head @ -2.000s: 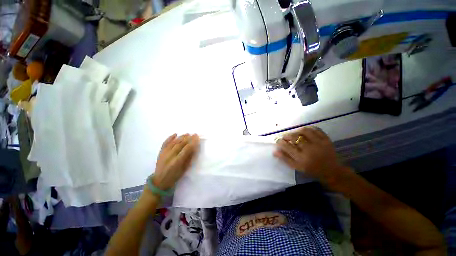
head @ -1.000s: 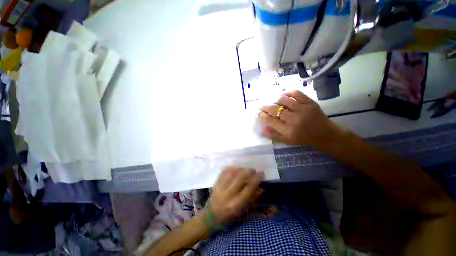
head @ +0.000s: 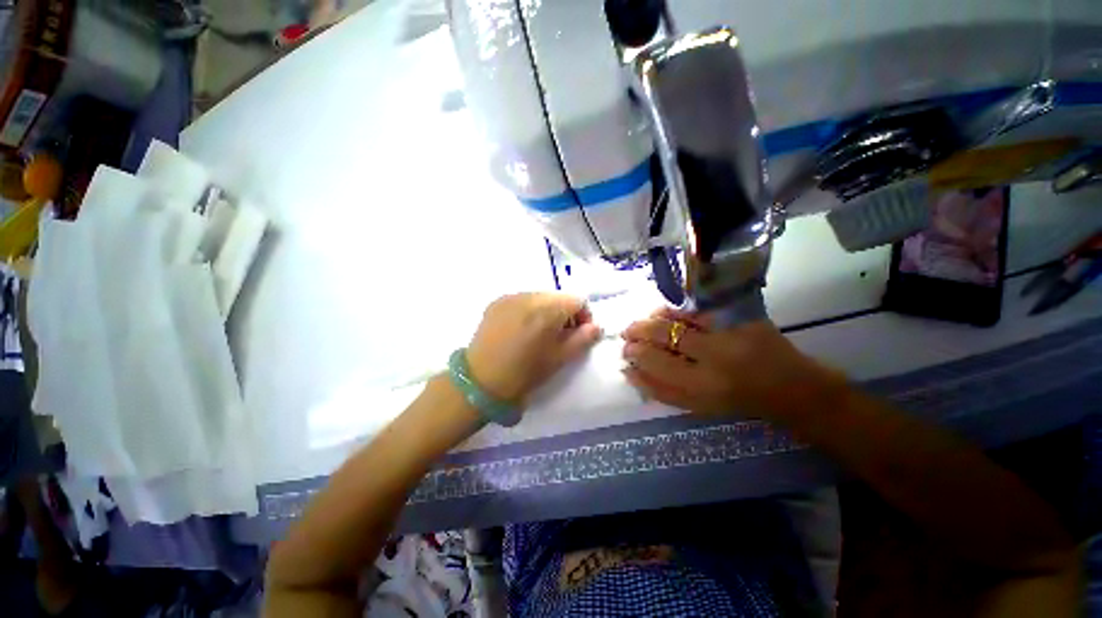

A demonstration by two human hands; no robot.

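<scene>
A white fabric piece (head: 363, 410) lies on the white machine table, overexposed, its outline hard to tell. My left hand (head: 529, 347), with a green bangle, pinches its edge just left of the needle area. My right hand (head: 695, 362), with a gold ring, holds it just below the machine head, fingertips close to the left ones. The needle and foot are hidden by the head and glare. The sewing machine head (head: 580, 133) is white with a blue stripe and a chrome cover (head: 711, 145).
A bundle of overlapping white cut pieces (head: 139, 350) lies at the left table edge. A phone (head: 952, 260) and snips (head: 1063, 280) lie on the right. A grey ruler edge (head: 580, 461) runs along the front. An orange and brown box is at upper left.
My left hand has moved from the front edge up to the needle area, beside my right hand. The fabric has moved off the front edge towards the machine. The camera view has shifted.
</scene>
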